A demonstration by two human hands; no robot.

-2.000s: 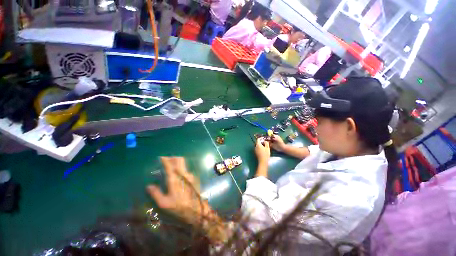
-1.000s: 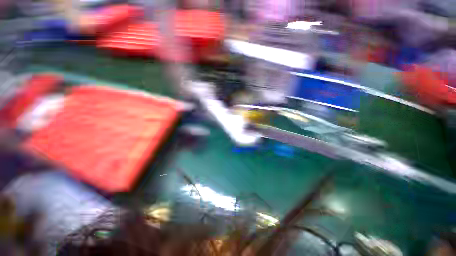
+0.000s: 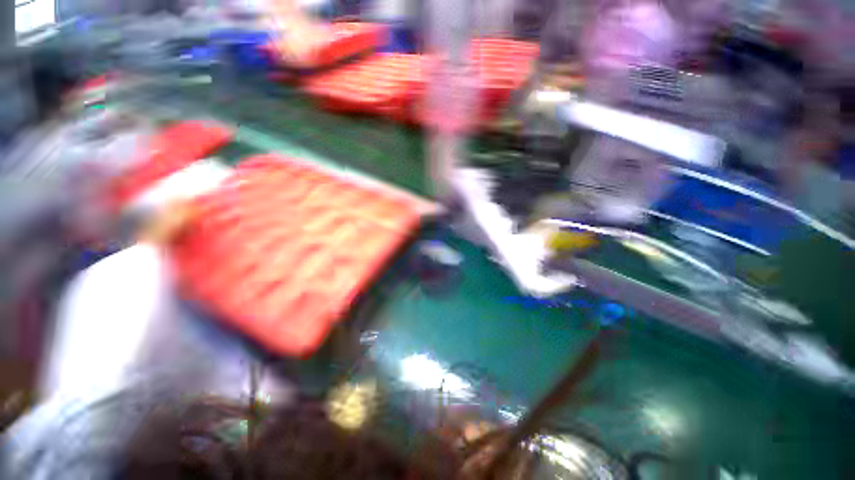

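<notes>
The picture is strongly blurred. A large red-orange tray with rows of pockets lies left of centre on the green bench mat. A skin-coloured patch shows low in the middle, behind dark hair strands. It may be my right hand, but its fingers and anything in it cannot be made out. I cannot make out my left hand. A small shiny yellowish thing is near the bottom edge, too blurred to name. A blue cap or small bottle stands by the rail.
A white sleeve and a blurred hand at the tray's left edge seem to be another person's. A white power strip and a metal rail with a white cable cross the bench. More red trays are behind.
The view has swung left from the neighbour at the right to the large tray, then slightly back. The raised open hand seen at first is no longer visible there.
</notes>
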